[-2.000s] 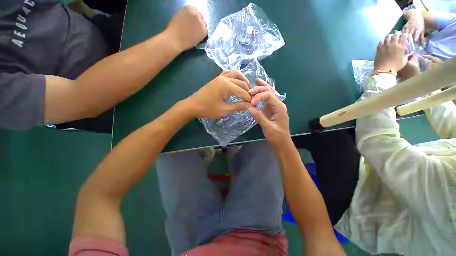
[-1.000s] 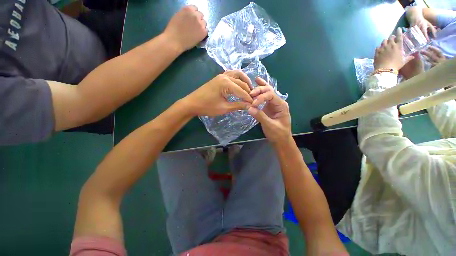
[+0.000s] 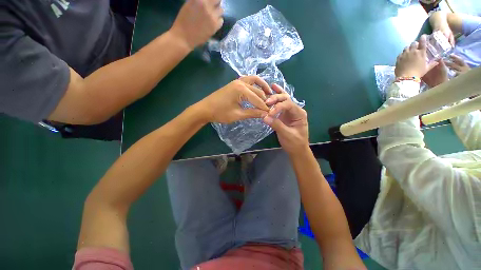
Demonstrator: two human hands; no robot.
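A crinkled clear plastic bag (image 3: 245, 136) lies on the green table at its front edge, under my hands. A second clear bag (image 3: 263, 39) lies just beyond it, with round outlines and glints in it. My left hand (image 3: 237, 101) and my right hand (image 3: 287, 115) meet over the near bag, fingertips together in a pinch. What the fingertips hold is too small and hidden to tell, perhaps film or a small clear part.
A person in a dark grey shirt reaches an arm (image 3: 132, 74) over the table at left. At right, people in pale sleeves handle a clear item (image 3: 436, 46) beside another clear bag (image 3: 385, 79). A cream pipe (image 3: 411, 108) crosses at right.
The left neighbour's hand has lifted and moved, blurred, with something clear now showing below it. The right neighbours' clear item has shifted. My hands have barely moved.
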